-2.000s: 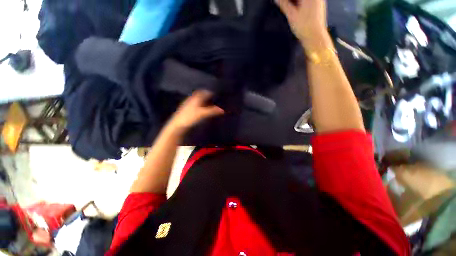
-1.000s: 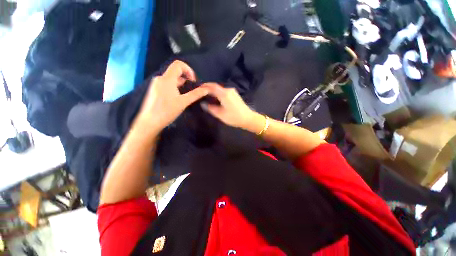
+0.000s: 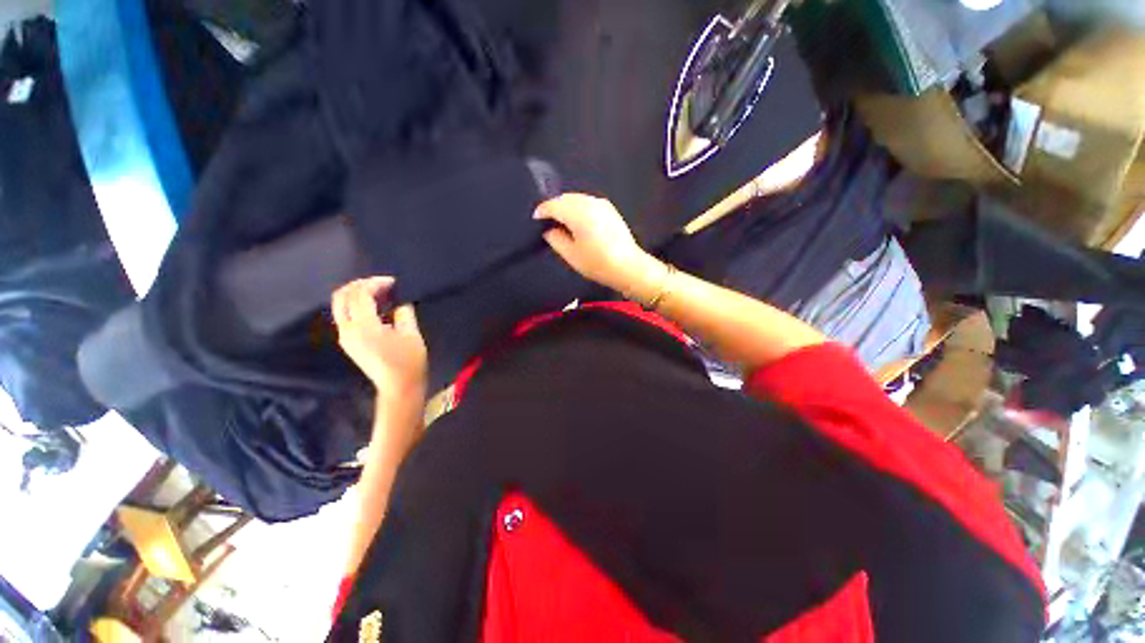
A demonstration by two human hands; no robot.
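Observation:
A dark navy garment lies over the sleeve board, whose grey padded surface shows to its left; the board's rounded end sticks out at the far left. My left hand pinches the garment's near left edge. My right hand pinches its right edge near the board's other end. The steam iron, dark with a bright pointed rim, rests on the black table cover up and right of my right hand, touched by neither hand.
A light-blue strip crosses the upper left. More dark cloth hangs off the left side. A green-edged side stand and cardboard boxes are at the upper right. Dark and grey cloth lies beyond the table's right edge.
My hands were close together over bunched cloth; now they are apart, holding the garment flat across the board. The view has swung, so the iron appears higher and the blue strip further left.

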